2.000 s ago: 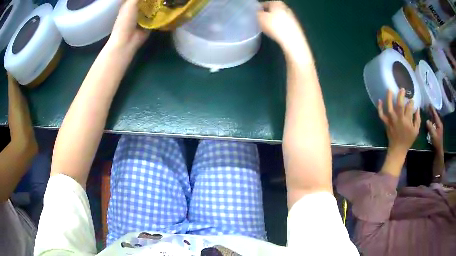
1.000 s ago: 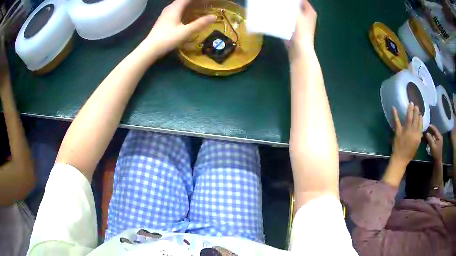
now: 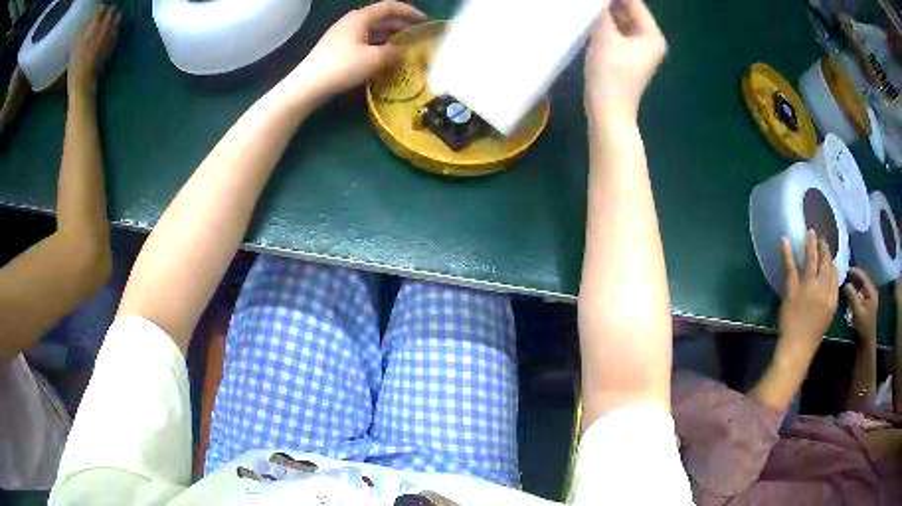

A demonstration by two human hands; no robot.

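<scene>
A round yellow-brown base (image 3: 435,158) lies open side up on the green bench in front of me. A black square fan (image 3: 456,119) with a blue-white centre label sits inside it, and thin wires show near it. My left hand (image 3: 371,47) is at the base's upper left rim, fingers curled around the rim. My right hand (image 3: 625,49) holds a flat-sided white piece, perhaps the small carton (image 3: 519,54), by its right end. The white piece is tilted over the base, hides its upper right part and is cut off by the top edge.
White units (image 3: 232,35) stand at the upper left, near another person's hand (image 3: 94,40). At the right, another person's hand (image 3: 811,272) touches a white unit with a brown oval (image 3: 791,212). Beyond lies another base (image 3: 771,109). The bench edge (image 3: 396,269) runs above my lap.
The white round body from two seconds ago is gone from in front of me. The base now lies on the bench, and my right hand has brought the white piece lower over it.
</scene>
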